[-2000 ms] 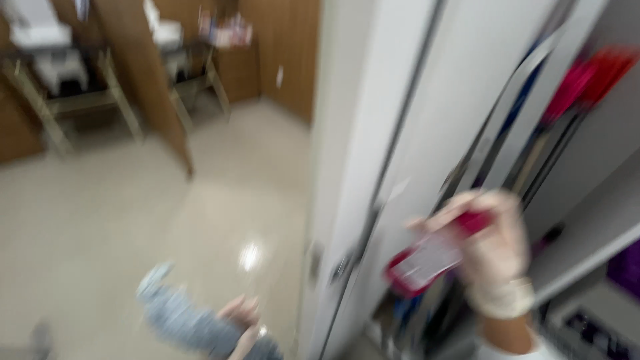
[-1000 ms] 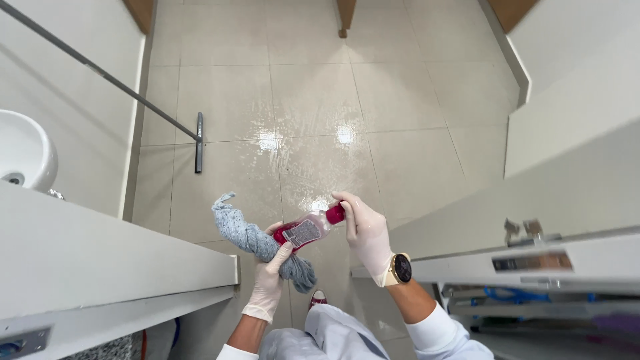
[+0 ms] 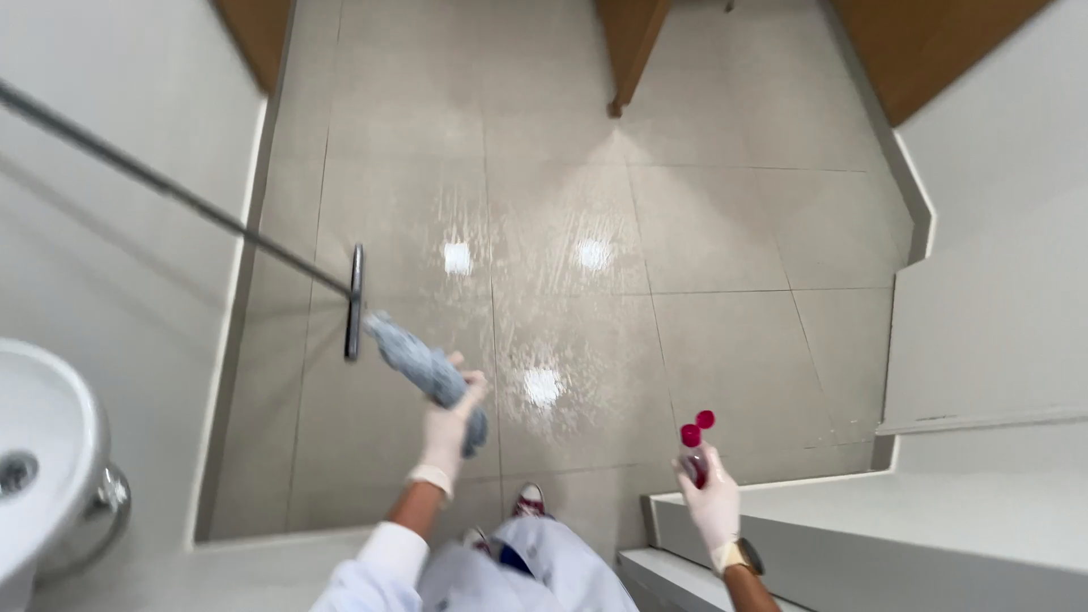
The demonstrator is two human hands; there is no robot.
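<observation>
My gloved left hand (image 3: 446,429) grips a twisted grey-blue cloth (image 3: 421,361), whose far end points toward the squeegee head (image 3: 354,302) on the floor. Off to the right, my gloved right hand (image 3: 712,501) holds a clear bottle (image 3: 694,463) of red liquid, its red flip cap (image 3: 705,419) swung up. A wet, streaky patch (image 3: 552,340) shines on the tiled floor between and beyond my hands. The squeegee's long handle (image 3: 170,187) slants up to the left, in front of the wall.
A white washbasin (image 3: 51,459) stands at the lower left. The lower edge of a wooden partition (image 3: 625,68) reaches down at the top. White door or cabinet panels (image 3: 892,518) are at the lower right. My feet in red and white sneakers (image 3: 529,501) are at the bottom centre.
My hands have moved apart, the left with the cloth and the right with the bottle. One second ago both were at the bottle. The bottle's cap now shows flipped up.
</observation>
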